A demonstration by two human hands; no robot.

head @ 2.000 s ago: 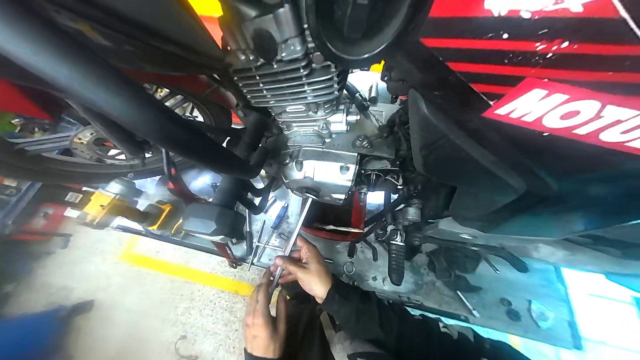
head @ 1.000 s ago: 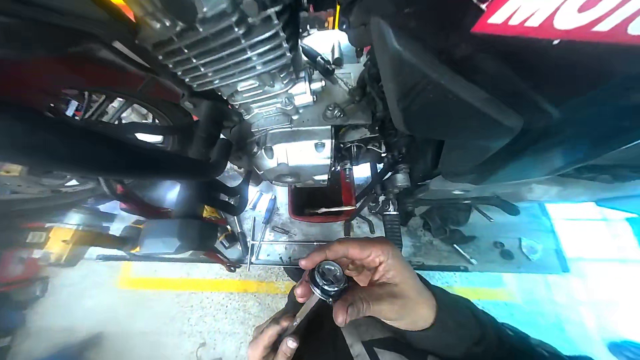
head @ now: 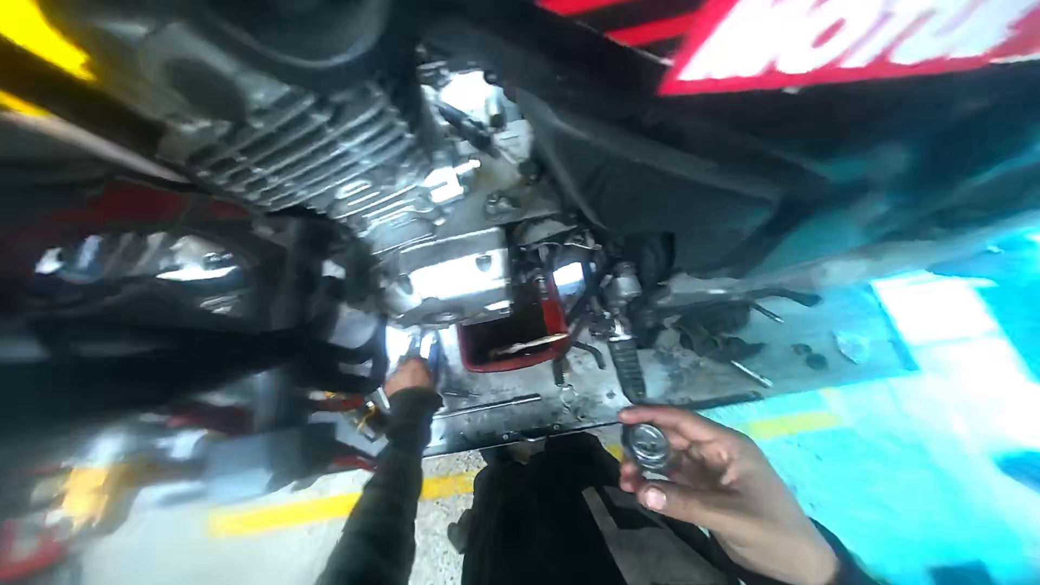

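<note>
My right hand (head: 715, 479), palm turned up at the lower right, holds a small round metal part (head: 648, 447) between thumb and fingers. My left hand (head: 410, 376) reaches down to the metal work surface below the motorcycle engine (head: 455, 280), beside some bright, blurred tools; whether it grips one of them cannot be told. To its right stands a red open container (head: 520, 363) with dark contents and a light strip across it. A long metal rod (head: 491, 405) lies near the front edge of the surface.
The motorcycle's black side panel (head: 650, 162) overhangs the right, and its wheel (head: 146, 268) is at the left. Its footpeg (head: 627, 366) juts out above the surface. Loose parts and a short metal tool (head: 751, 374) lie to the right. Yellow lines (head: 292, 513) mark the floor.
My left hand has let go of the long metal tool it held by the round part and has moved forward and left to the work surface. My right hand has moved right, keeping the round part.
</note>
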